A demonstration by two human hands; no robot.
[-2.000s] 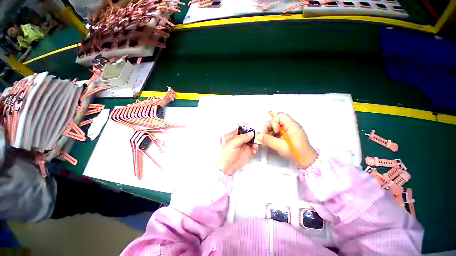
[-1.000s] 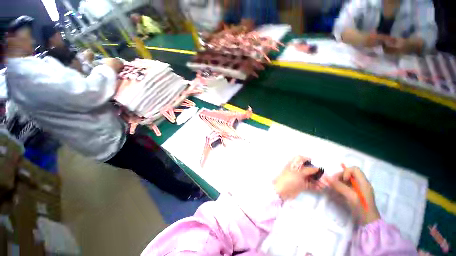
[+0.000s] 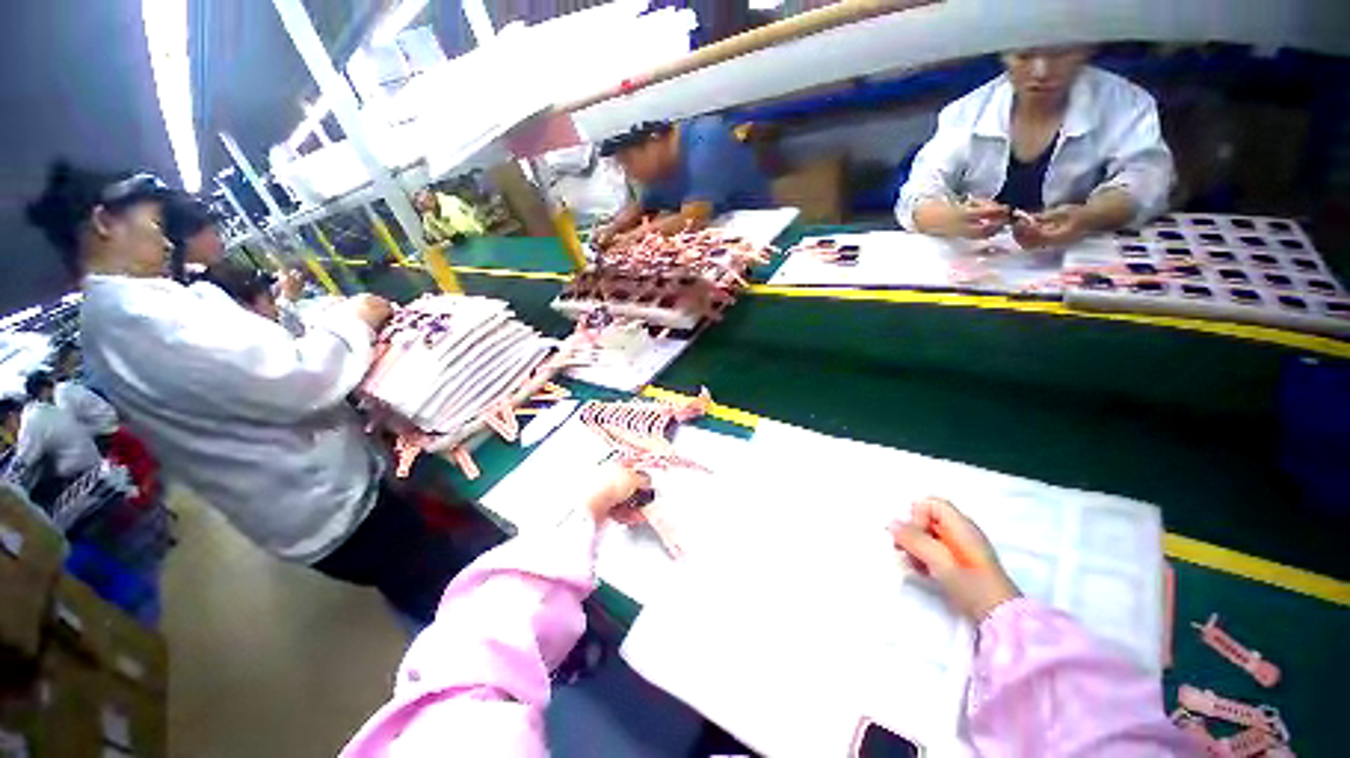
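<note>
My left hand (image 3: 616, 495) is stretched out to the left over the white board (image 3: 541, 477), its fingers on a dark watch body (image 3: 640, 501) with pink straps, one strap (image 3: 665, 536) pointing down. A row of strapped watches (image 3: 637, 430) lies just beyond it. My right hand (image 3: 955, 558) is closed over the white foam tray (image 3: 829, 578), with part of the orange tool (image 3: 952, 542) showing between its fingers. A square watch head (image 3: 885, 740) lies at the bottom edge of the view, partly cut off.
Loose pink straps (image 3: 1241, 652) lie on the green bench at the right. Stacked foam trays (image 3: 467, 370) stand at the left beside a standing person (image 3: 237, 400). A seated person (image 3: 1036, 163) works across the line behind a pocketed tray (image 3: 1214, 267). Yellow strips (image 3: 1258, 567) edge the bench.
The view has turned left and up. My hands have parted: the left has carried the watch left to the strapped watches, while the right stays over the foam tray with the orange tool.
</note>
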